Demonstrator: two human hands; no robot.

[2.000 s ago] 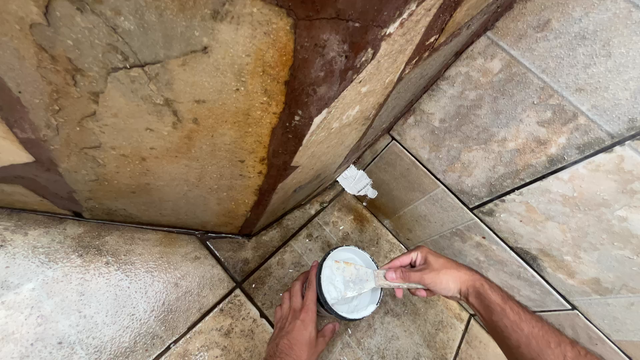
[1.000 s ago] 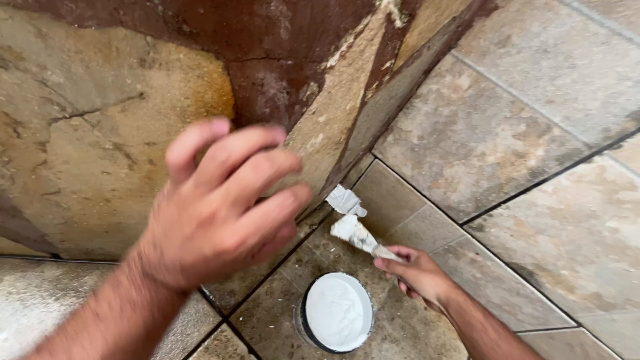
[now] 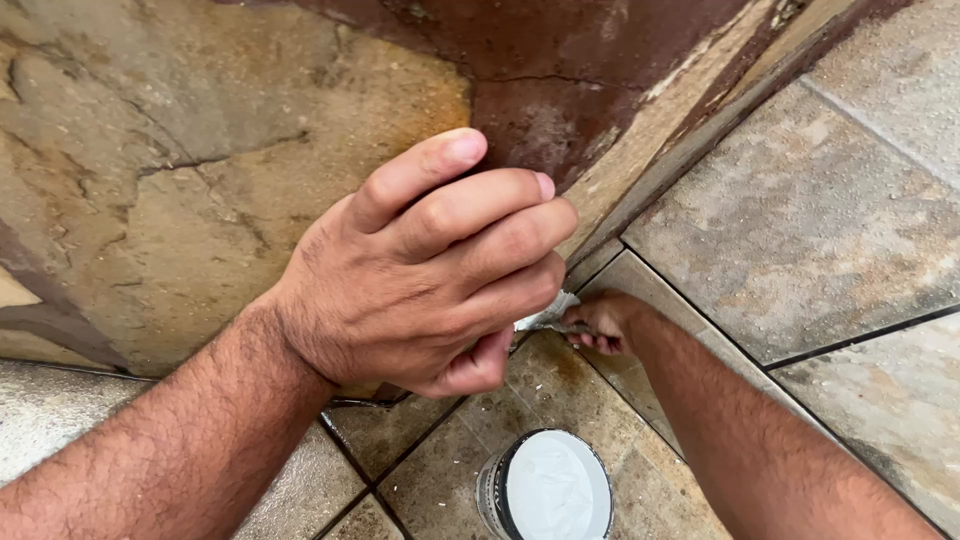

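My left hand (image 3: 435, 277) is raised in front of the stone-clad wall with its fingers curled; it shows nothing in its grip, and it covers part of the corner behind it. Lower and to its right, my right hand (image 3: 604, 322) grips a putty knife (image 3: 551, 313) low at the corner joint. White paste is on the blade, partly hidden behind my left fingers. On the floor tiles below both hands stands an open tub of white paste (image 3: 559, 484), cut off by the bottom edge of the view.
Stone cladding (image 3: 247, 150) with dark red-brown joints fills the upper left. A tiled wall (image 3: 795, 217) rises at the right. White specks lie on the brown floor tiles (image 3: 442, 461), and a pale, glossy surface (image 3: 56, 420) is at the lower left.
My left hand has left the tub, where it was two seconds ago, and risen before the stone wall. My right hand has carried the putty knife from the tub to the corner.
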